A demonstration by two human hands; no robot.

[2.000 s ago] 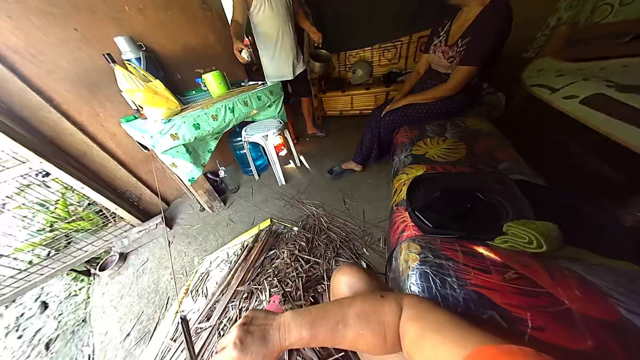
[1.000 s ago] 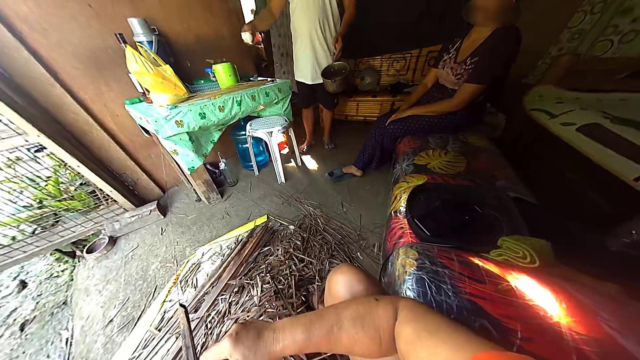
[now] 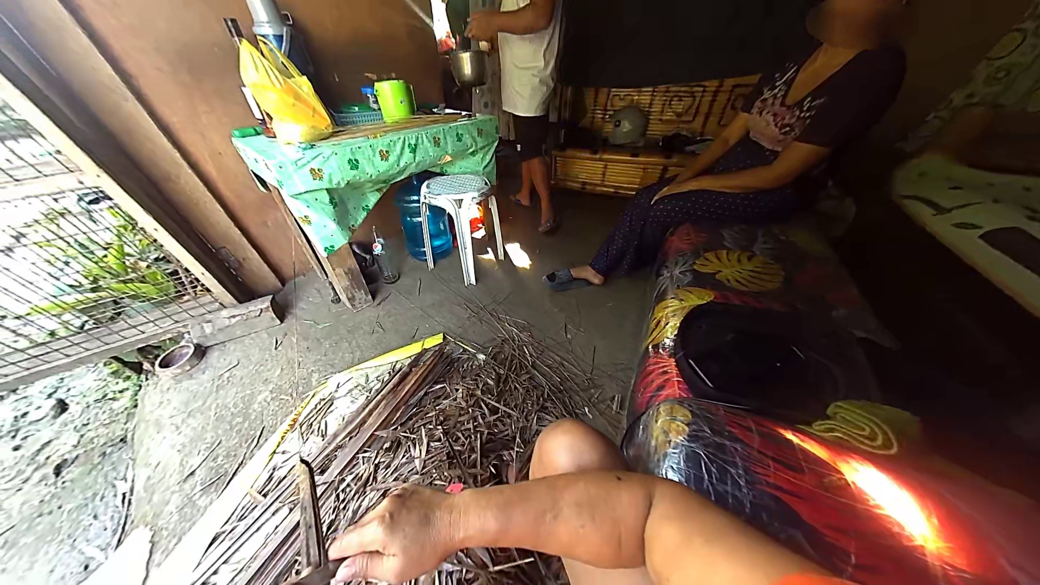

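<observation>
My right hand reaches in from the lower right, its fingers curled and its fingertips against a dark, narrow strip that stands up at the bottom of the view. Whether the strip is wood, dried leaf or a blade cannot be told. Under and beyond the hand lies a heap of dried brown leaf strips, with longer strips lying side by side along its left. A small pink thing shows beside my wrist. My bent knee rises behind the forearm. My left hand is not in view.
A cloth-covered table and a white stool stand ahead. One person stands beyond, holding a metal pot. Another person sits on the plastic-covered seat at right, which bears a black round thing and a green cloth.
The standing person has raised the metal pot, which hung lower one second ago. My right hand stays low by the dark strip. The seated person has kept the same pose.
</observation>
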